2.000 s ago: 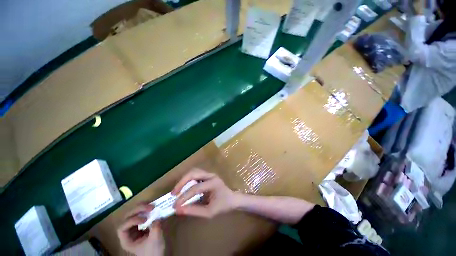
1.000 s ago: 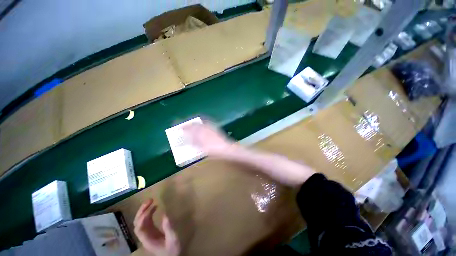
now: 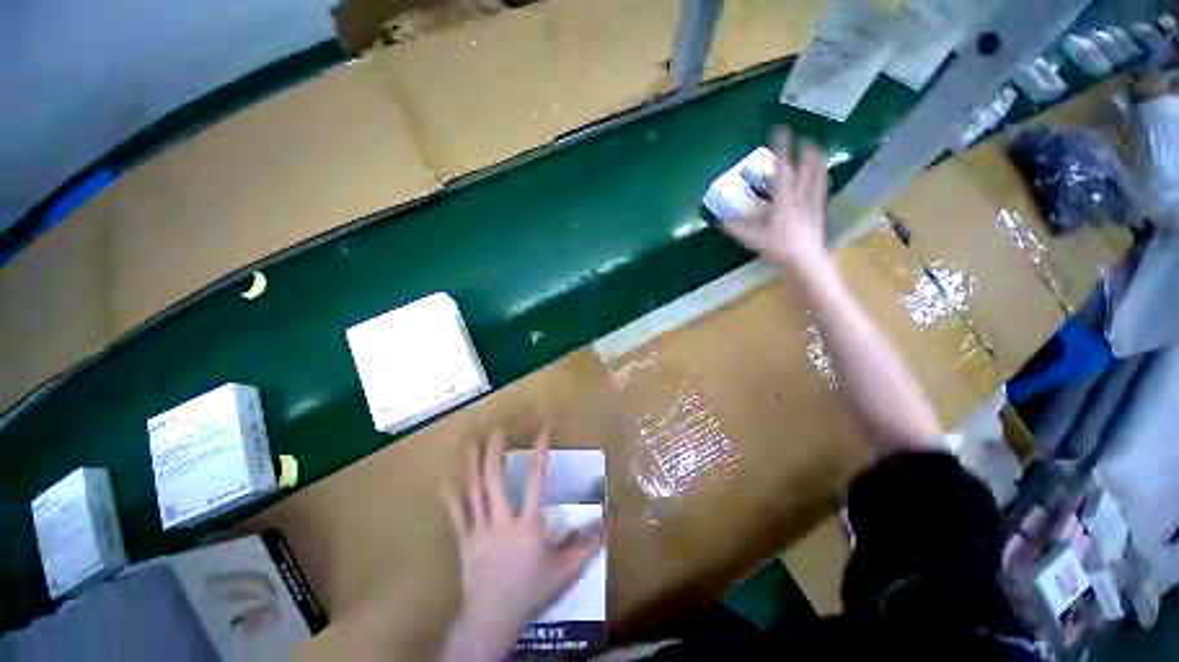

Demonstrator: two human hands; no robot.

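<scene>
My left hand [image 3: 511, 550] holds a white and grey outer box or sleeve [image 3: 588, 601] on the cardboard-covered bench, fingers spread at its upper left and thumb across its face. My right hand [image 3: 791, 213] reaches over the green belt with fingers spread, at the right side of a small white open box [image 3: 733, 194]. A dark item shows in that box; the hand partly hides it, and no firm grip is visible. A closed white box [image 3: 414, 360] lies on the belt.
Two more closed white boxes [image 3: 207, 453] lie further left on the belt. Outer boxes [image 3: 239, 601] stand at the lower left. A slanting metal post [image 3: 950, 110] rises beside my right hand. Printed sheets [image 3: 838, 58] stand beyond. A bag of dark parts [image 3: 1067, 175] lies further along.
My right hand has left the closed white box and moved far right to the open box. My left hand, empty before, is now on an outer box on the bench.
</scene>
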